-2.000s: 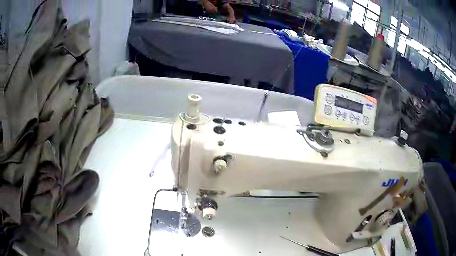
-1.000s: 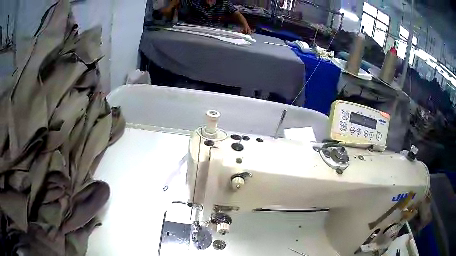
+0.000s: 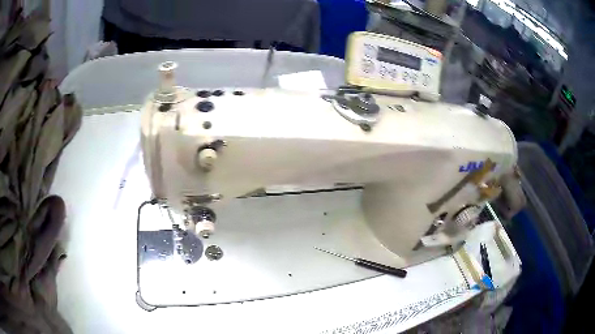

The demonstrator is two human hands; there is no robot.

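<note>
No hand shows in the head view. The cream-white sewing machine [image 3: 287,147] stands on the white table in front of me. Its presser foot and needle plate [image 3: 163,246] are at the left end, with no cloth on them. The control panel [image 3: 393,65] sits on top of the machine. A thin tool with a black handle [image 3: 380,267] lies on the machine bed. A large pile of taupe cloth pieces [image 3: 29,169] hangs at the left edge of the view.
A white tray [image 3: 499,256] with small tools and a blue bit is at the table's right. Ruler marks [image 3: 404,314] run along the front edge. A white paper [image 3: 301,80] lies behind the machine. Grey cloth [image 3: 215,25] covers a table beyond.
The view has tilted down and turned right, so the machine sits higher and further left. The front edge and tray show more fully. The person at the far table is out of view.
</note>
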